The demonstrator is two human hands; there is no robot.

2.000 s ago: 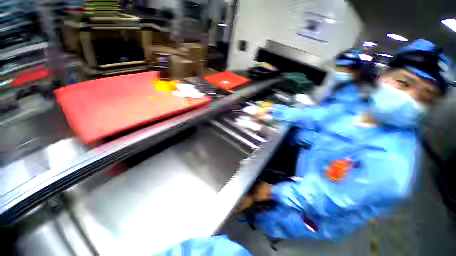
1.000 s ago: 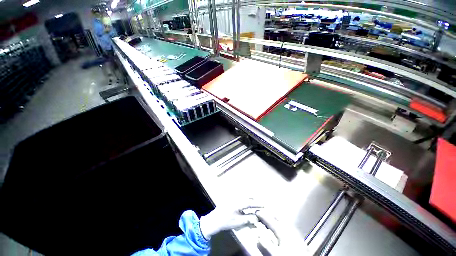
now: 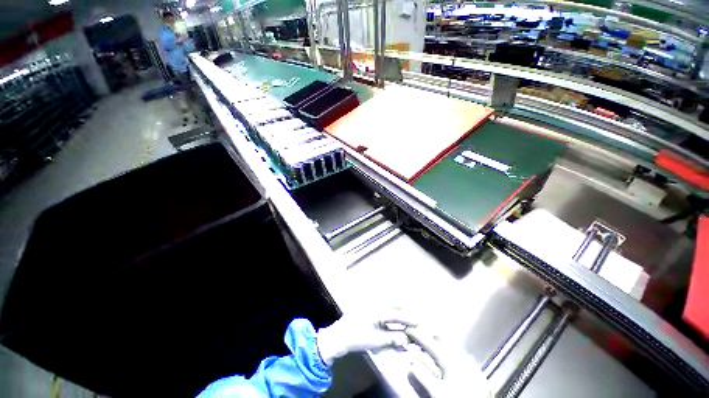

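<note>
My left hand point(image 3: 365, 334), in a white glove with a blue sleeve, is at the near edge of the stainless bench top point(image 3: 404, 280). Its fingers point right and blur into the bright glare; no part shows in it. A pale glove-like shape touches its fingertips and may be my right hand, but glare and the bottom edge of the picture hide its outline. The conveyor rail point(image 3: 606, 300) runs diagonally to the right of the hand, with cross guide rods point(image 3: 519, 334) between the rails.
Large black totes point(image 3: 155, 272) stand at my left. Ahead are a slotted rack of white pieces point(image 3: 311, 155), black bins point(image 3: 330, 105), a pale sheet on a red board point(image 3: 412, 128) and a green mat point(image 3: 490, 175) with small pale items. A person in blue point(image 3: 172, 48) stands far off.
The view has swung from a nearby masked worker and a red mat to the totes and rack. Over the last second it has shifted slightly; the gloved hand stays at the bench edge.
</note>
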